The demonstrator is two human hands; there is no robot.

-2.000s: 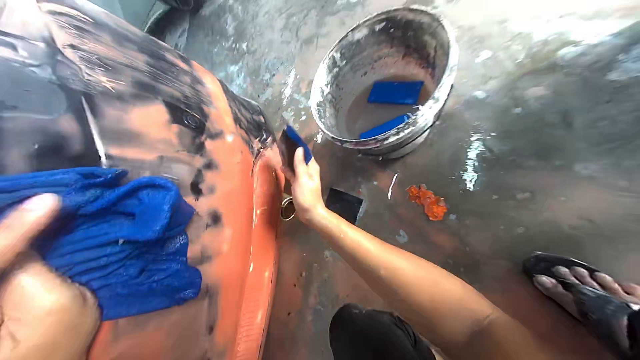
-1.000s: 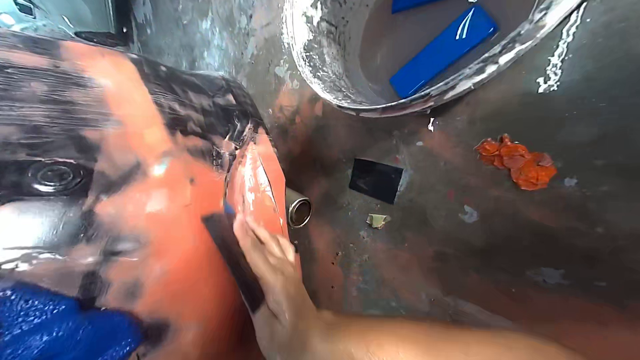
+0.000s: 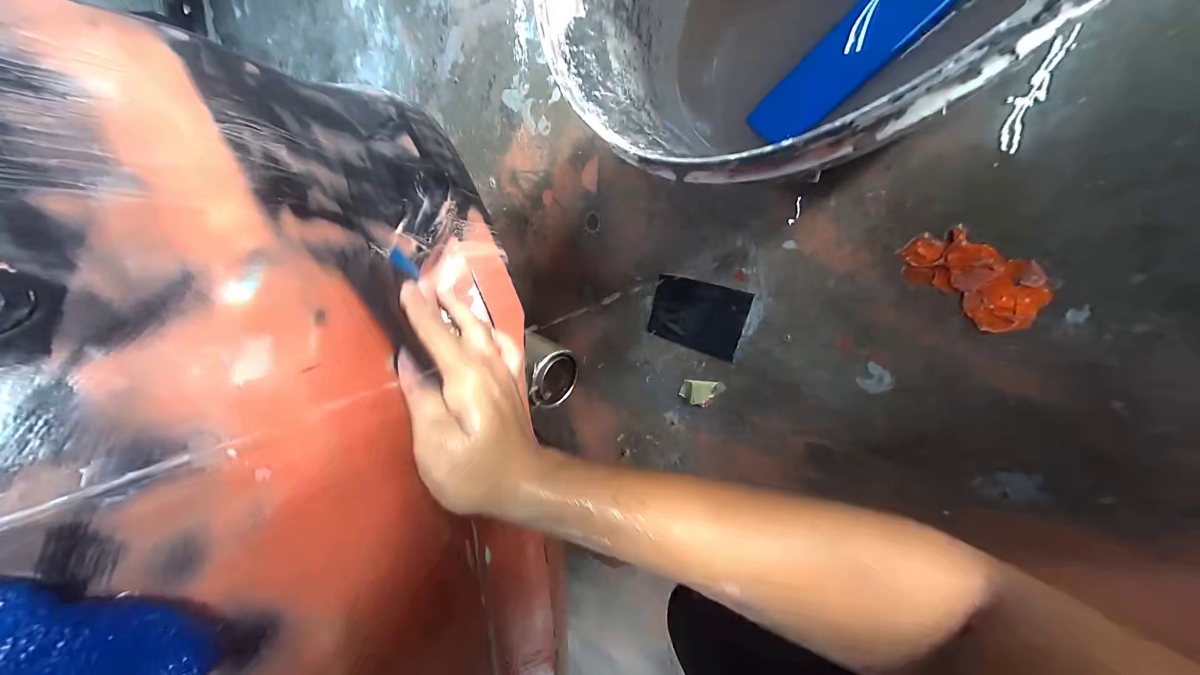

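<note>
My right hand [image 3: 473, 403] presses on the curved edge of an orange and black car bumper [image 3: 309, 394], fingers pointing up the view. Under its fingers is a dark sanding pad, mostly hidden, with a small blue tip showing above the fingertips. A wet blue cloth [image 3: 103, 633] lies on the bumper at the lower left. My left hand is out of the frame. The bumper's surface is wet, with patches of black and orange.
A smeared bucket [image 3: 656, 169] stands at the top, holding murky water and a blue block [image 3: 844, 70]. On the wet floor lie a black square sheet [image 3: 700, 316], a small pale scrap [image 3: 700, 391] and an orange lump [image 3: 980, 279]. A metal exhaust tip [image 3: 553, 375] sticks out beside the bumper.
My left hand, seen on the blue cloth two seconds ago, has left the view. My right hand has shifted along the bumper's edge with the pad. The view has moved closer to the bumper.
</note>
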